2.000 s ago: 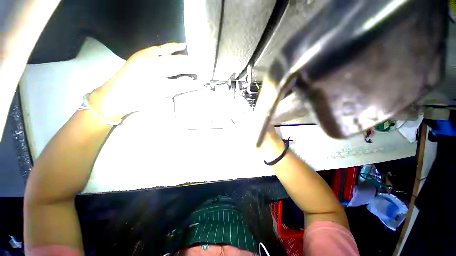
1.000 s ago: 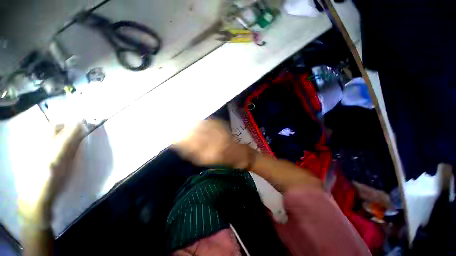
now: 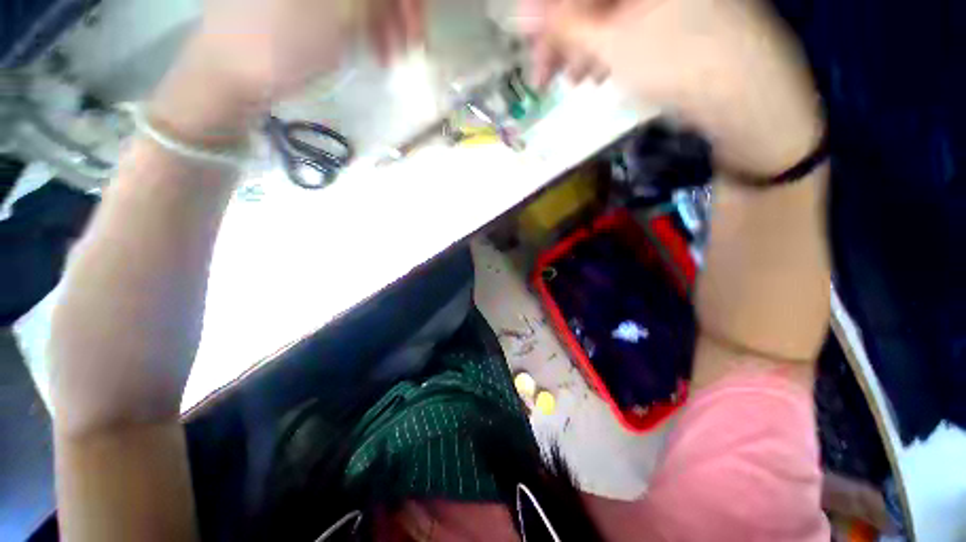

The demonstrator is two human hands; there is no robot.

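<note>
My left hand [image 3: 286,48] is raised at the top left of the head view, blurred, above the sewing machine table [image 3: 318,249]. My right hand [image 3: 636,53] is raised at the top right, also blurred, with its fingers pointing left towards my left hand. The fingertips are partly cut off by the top edge, and I cannot tell if either hand holds anything. Black-handled scissors [image 3: 309,154] lie on the table beside my left wrist. Yellow-handled snips [image 3: 479,137] lie between the two hands.
A green bottle [image 3: 521,101] is at the back near my right hand. A red crate [image 3: 609,392] holding dark pieces stands below the table at right. Part of the machine [image 3: 53,127] shows at far left. Dark cloth hangs at the right edge.
Both hands have risen to the top of the view; my right hand has moved up from the table's front edge. The view had swung right, bringing scissors and crate into sight.
</note>
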